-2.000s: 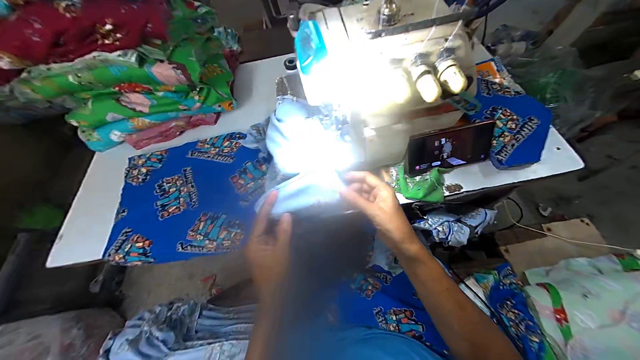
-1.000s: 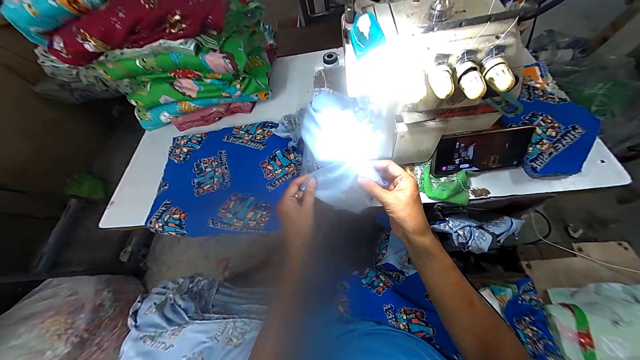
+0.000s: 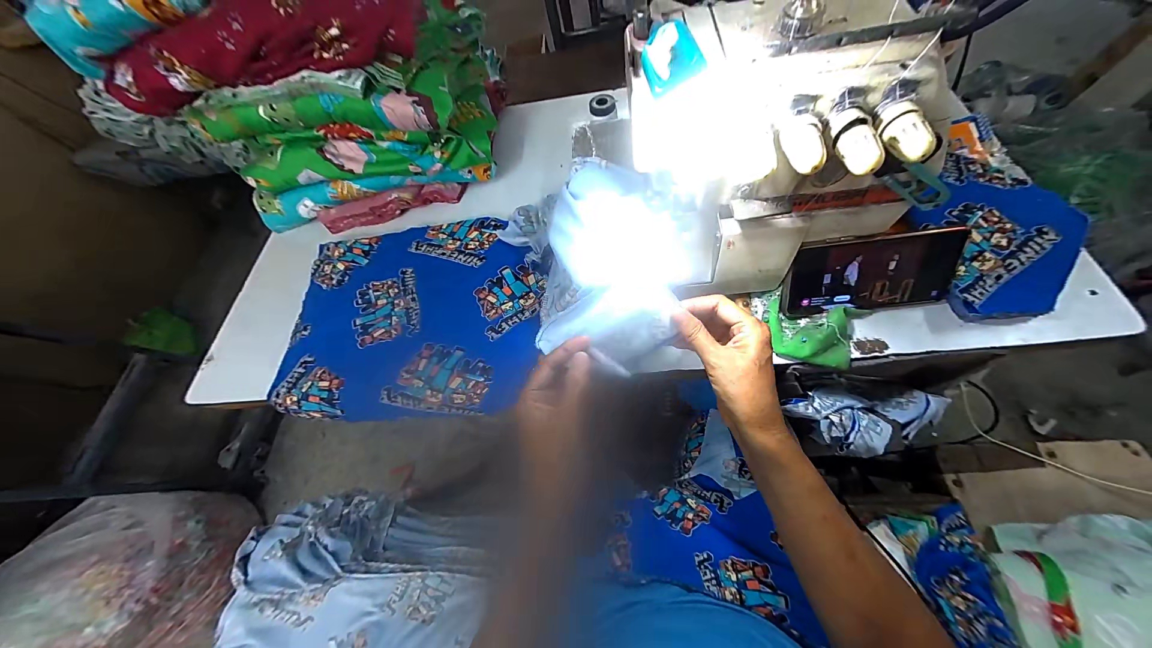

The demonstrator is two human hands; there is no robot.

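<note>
Light-blue fabric [image 3: 576, 319] lies at the front of a sewing machine [image 3: 765, 243], under a glaring lamp that hides the needle area. The near left edge of this fabric is pinched between the fingertips of my left hand [image 3: 556, 382], which is partly blurred. My right hand [image 3: 733, 355] grips the fabric's right edge between thumb and fingers, close to the machine's front. Blue printed fabric [image 3: 432, 315] is spread flat on the white table [image 3: 229, 360], to the left of the light-blue piece.
Folded printed fabrics [image 3: 360, 135] are piled at the back left. A phone [image 3: 873, 270] leans against the machine beside a green cloth [image 3: 810, 337]. Blue fabric [image 3: 1026, 261] lies at the table's right end. Light-blue garments [image 3: 360, 576] and a filled plastic bag [image 3: 117, 576] are below.
Both hands stay at the light-blue fabric by the machine. Its near part looks more spread out between them than one second ago.
</note>
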